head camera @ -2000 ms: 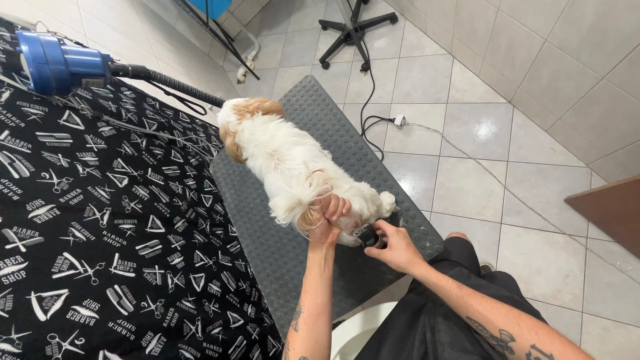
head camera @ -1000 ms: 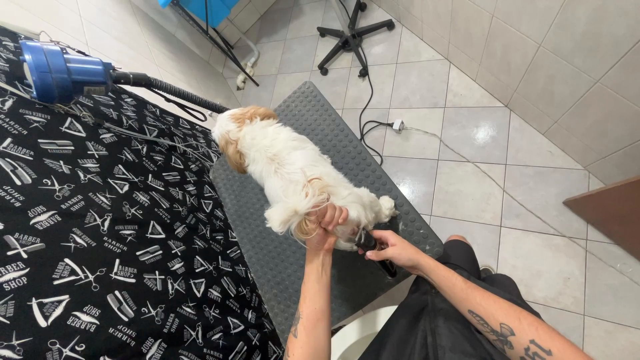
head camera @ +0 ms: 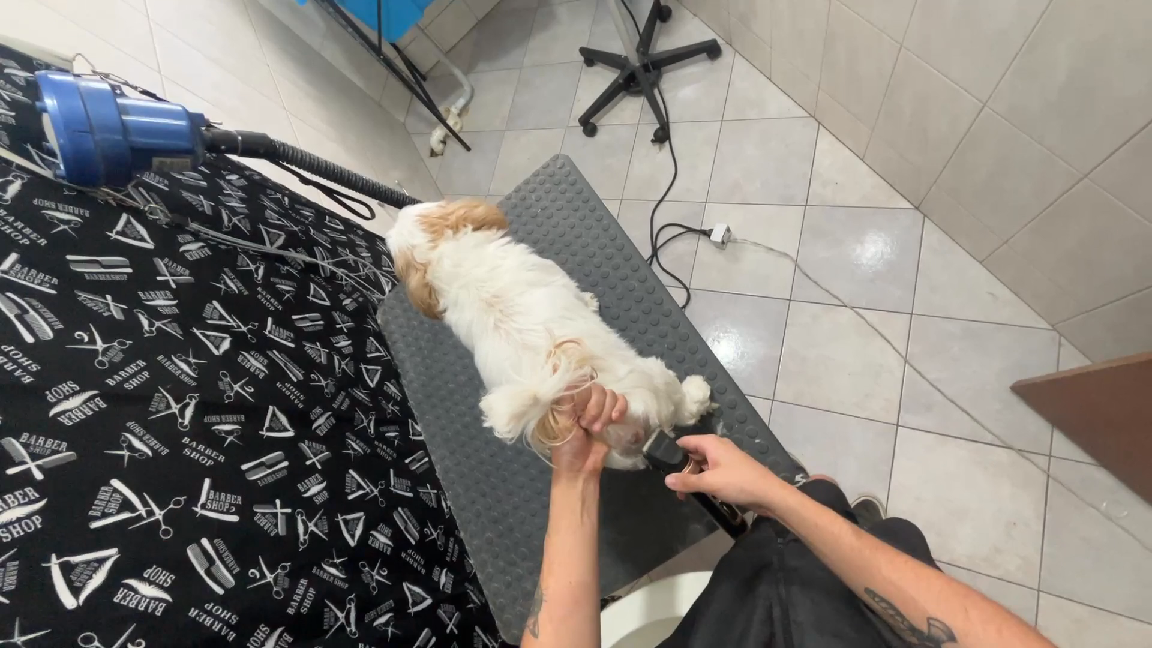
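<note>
A white dog with tan ears (head camera: 531, 306) stands on a grey studded rubber table mat (head camera: 459, 396), its head toward the far left and its rear toward me. My left hand (head camera: 587, 423) is closed around the dog's long-haired tail (head camera: 540, 391) and holds it up to the left. In my right hand (head camera: 715, 468) is a black hair clipper (head camera: 666, 450), its head at the dog's rear by the hind leg. The dog's face is turned away from view.
A blue dryer (head camera: 121, 130) with a black corrugated hose (head camera: 333, 171) lies over black barber-print fabric (head camera: 225, 405) at left. Beyond the table are a wheeled chair base (head camera: 639, 72) and a cable with a white connector (head camera: 720, 236) on the tiled floor. A brown panel (head camera: 1098, 423) juts in at right.
My right hand has shifted slightly, and the clipper's head shows more plainly beside the dog's rear. My left hand keeps its hold on the tail.
</note>
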